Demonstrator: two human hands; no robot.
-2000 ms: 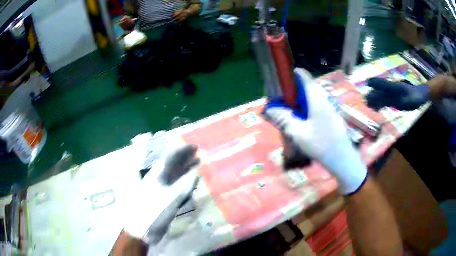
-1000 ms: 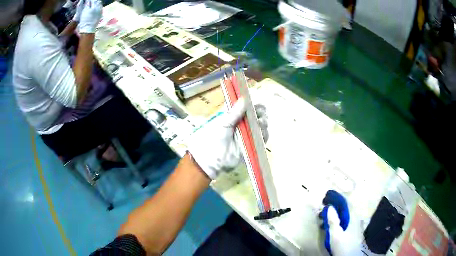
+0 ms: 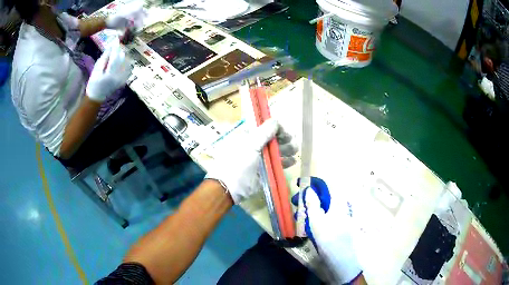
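My left hand [image 3: 251,158], in a white glove with grey fingers, is closed around a long bar with red lengths [image 3: 273,167]. The bar slants over the white bench cover, with a dark fitting at its near end. My right hand [image 3: 326,225], in a white glove with blue fingers, grips the lower part of a flat whitish strip [image 3: 306,125], which stands beside the red bar. The two near ends are close together; I cannot tell whether they touch.
A person in white gloves [image 3: 53,83] sits at left. Silver bars [image 3: 231,83] lie on the printed sheet. A white bucket [image 3: 347,36] stands on the green surface [image 3: 402,106]. A black cloth [image 3: 430,245] lies by the pink cover [image 3: 477,259]. A stool [image 3: 120,172] stands below.
My right hand has moved left from the bench cover beside the black cloth and now holds the whitish strip, apart from the red bar. My left hand still holds the red bar.
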